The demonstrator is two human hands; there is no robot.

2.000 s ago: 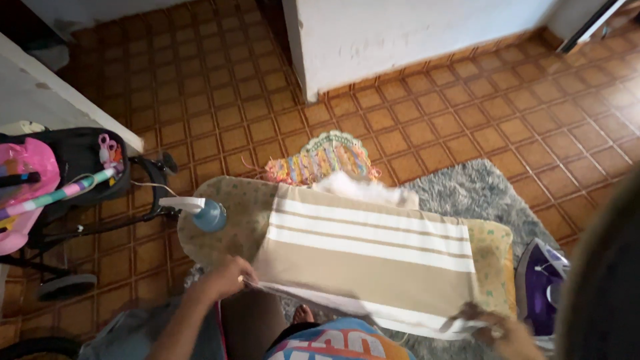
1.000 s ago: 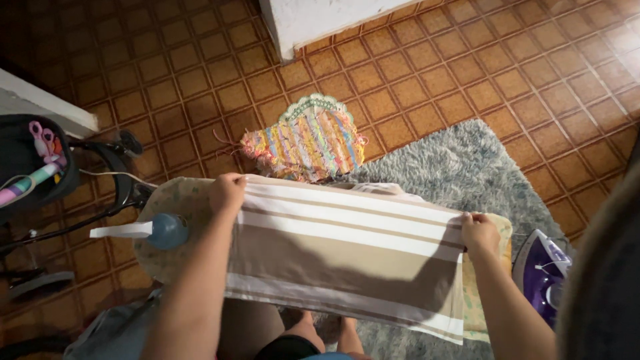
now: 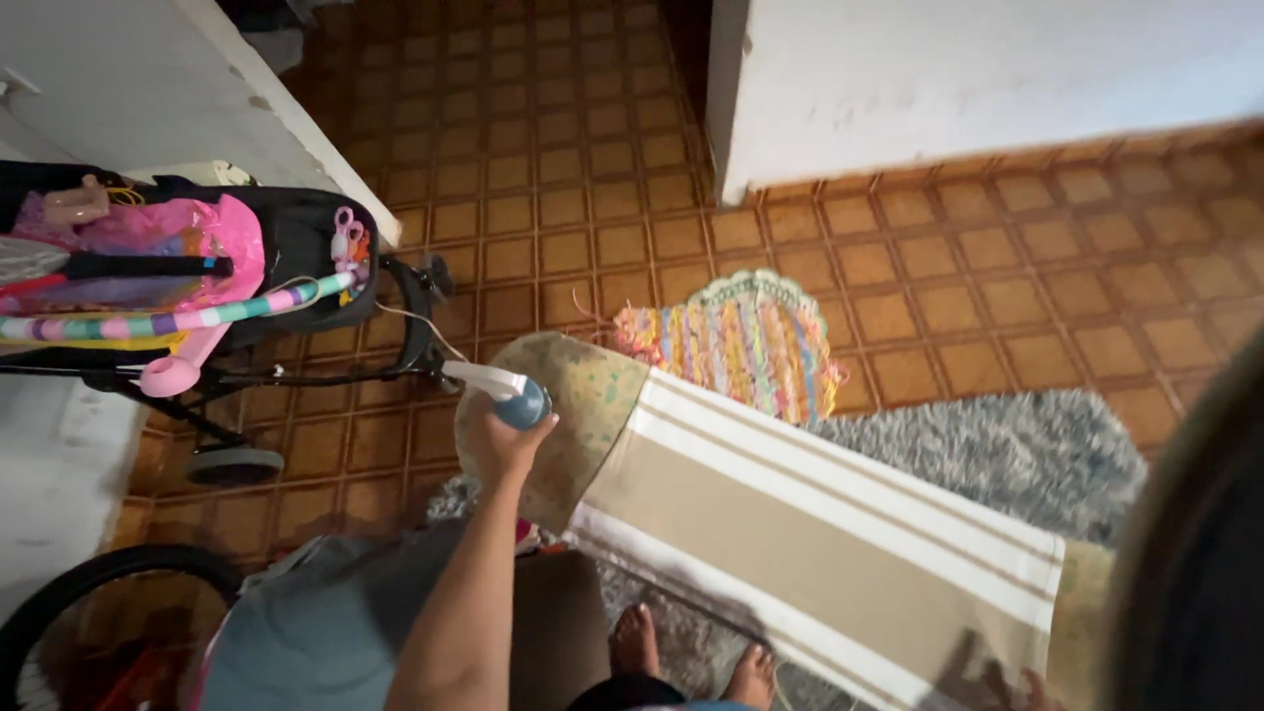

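Observation:
My left hand (image 3: 512, 439) is closed around a blue spray bottle (image 3: 521, 403) with a white trigger head, at the rounded left end of the ironing board (image 3: 583, 395). A beige cloth with white stripes (image 3: 790, 513) lies spread flat along the board, which has a worn, patterned cover. Only some fingertips of my right hand (image 3: 1032, 691) show at the bottom right, by the cloth's near right part; the rest is out of frame, and a hand's shadow falls on the cloth there.
A stroller (image 3: 316, 247) filled with toys stands at the left, above a bicycle wheel (image 3: 118, 563). Beyond the board lie a multicoloured woven rug (image 3: 750, 346) and a grey shaggy rug (image 3: 997, 454) on the tiled floor. A dark blurred object (image 3: 1195, 553) covers the right edge.
My left hand has let go of the cloth's far left corner and taken hold of the spray bottle. The cloth, lifted by both hands earlier, now lies flat. The view has swung left.

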